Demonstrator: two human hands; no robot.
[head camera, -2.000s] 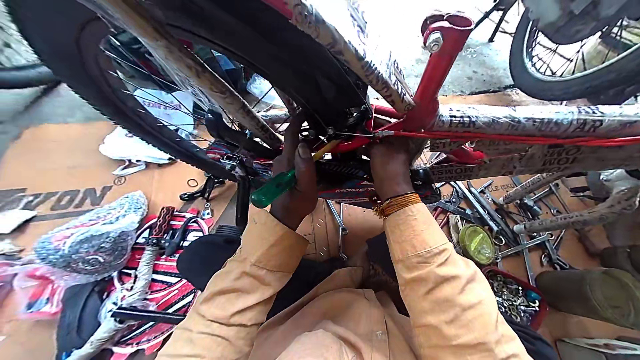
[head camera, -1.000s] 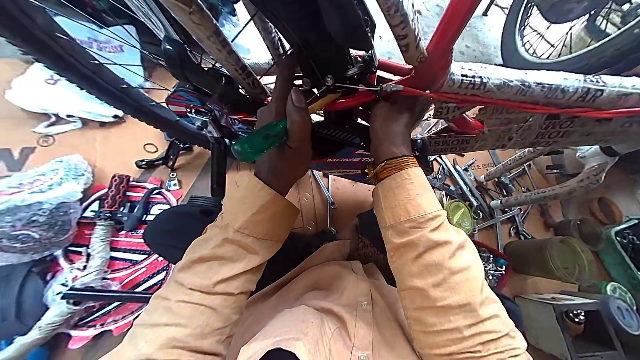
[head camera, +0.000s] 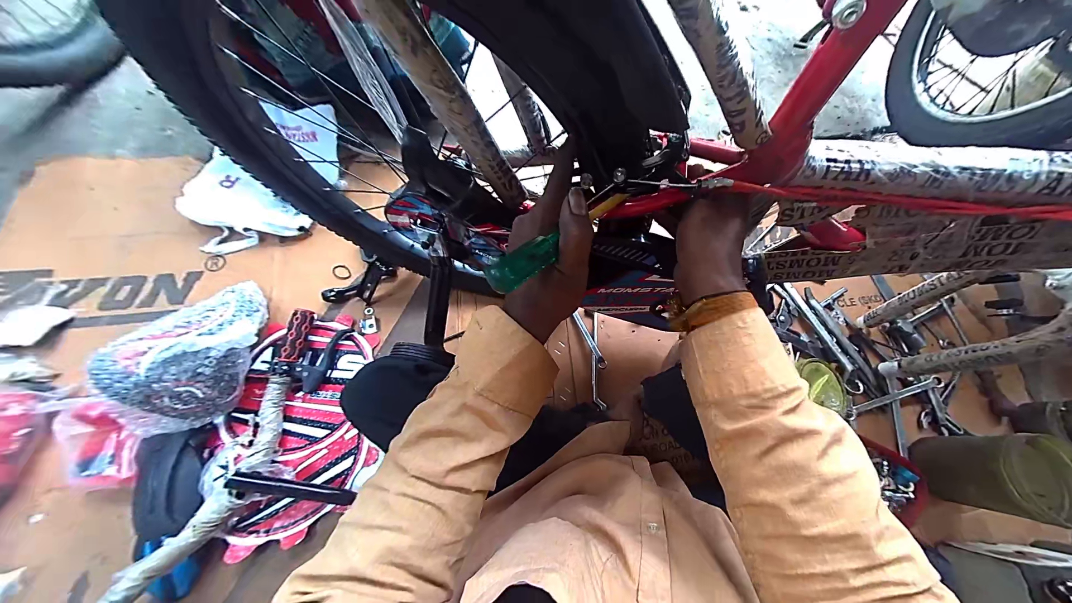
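Observation:
My left hand (head camera: 557, 251) is closed on a screwdriver with a translucent green handle (head camera: 523, 264). Its yellow shaft end (head camera: 610, 205) points at the bicycle's brake area, beside a small bolt and cable clamp (head camera: 620, 176). My right hand (head camera: 713, 234) reaches behind the red frame tube (head camera: 791, 126) close to the cable end; its fingers are mostly hidden, so what they hold cannot be told. Red cables (head camera: 888, 199) run rightward from there along the wrapped frame tube (head camera: 921, 172). The black tyre (head camera: 201, 126) and black mudguard (head camera: 578, 67) stand above and left of both hands.
Spanners (head camera: 896, 394) and other tools lie at right, near a red tray of small parts (head camera: 900, 486) and a green container (head camera: 997, 477). A plastic-wrapped saddle (head camera: 180, 360) and wrapped handlebar (head camera: 268, 419) lie at left on cardboard (head camera: 109, 218). Another bicycle wheel (head camera: 980, 75) stands upper right.
The view has shifted about. Both hands stay at the same part of the bicycle, with the green-handled screwdriver in the left hand throughout.

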